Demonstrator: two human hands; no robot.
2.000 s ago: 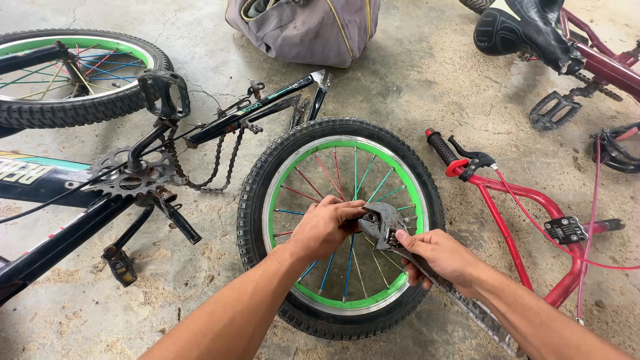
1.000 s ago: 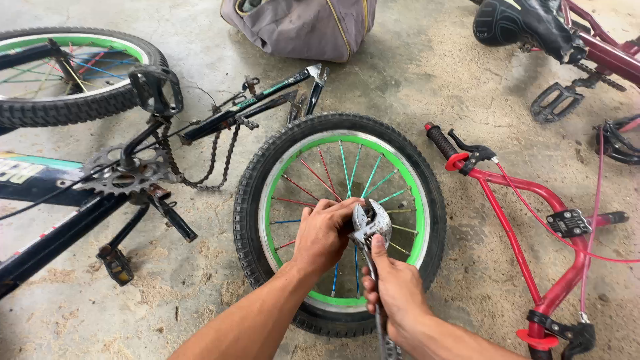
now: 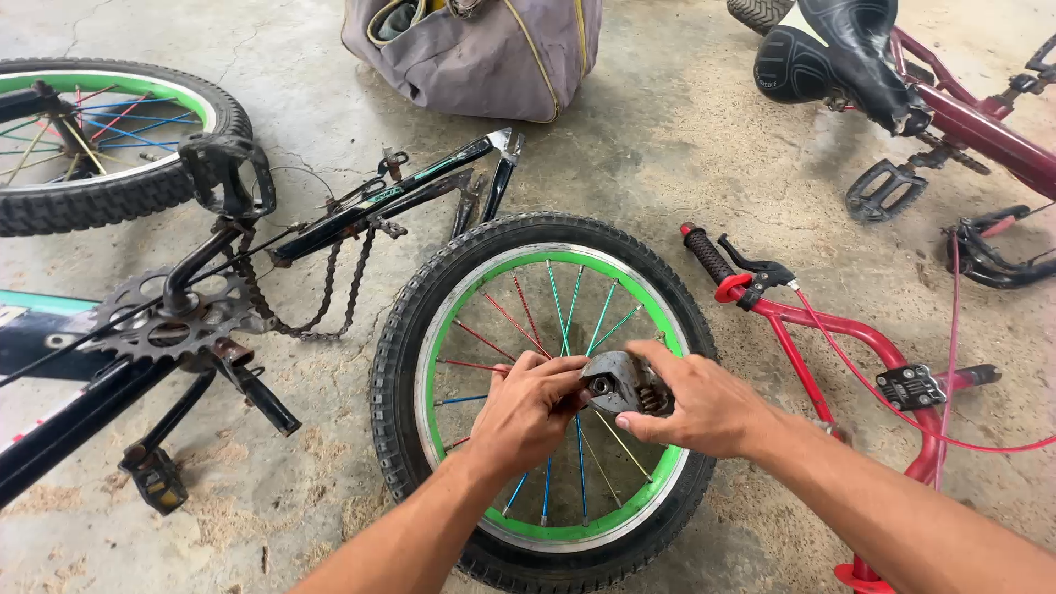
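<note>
A bicycle wheel (image 3: 425, 297) with a green-and-silver rim and coloured spokes lies flat on the concrete floor. Over its middle, the jaws of an adjustable wrench (image 3: 615, 379) sit around a nut. My left hand (image 3: 528, 408) is at the hub beside the jaws, its fingers curled and touching there; what they grip is hidden. My right hand (image 3: 701, 400) holds the wrench near the adjusting screw, thumb below and fingers above. The wrench handle is mostly hidden behind the head and the hand, and so is most of the hub.
A black bicycle frame (image 3: 91, 404) with chainring, hanging chain (image 3: 355, 289) and second green-rimmed wheel (image 3: 223, 136) lies left. A grey bag (image 3: 487, 74) stands beyond. Red handlebars (image 3: 866, 334) with a brake lever lie right, with a dark red bicycle (image 3: 973, 124) behind them.
The wrench has turned, and its handle no longer shows toward the bottom of the view. My right hand has moved from the handle up to the wrench head.
</note>
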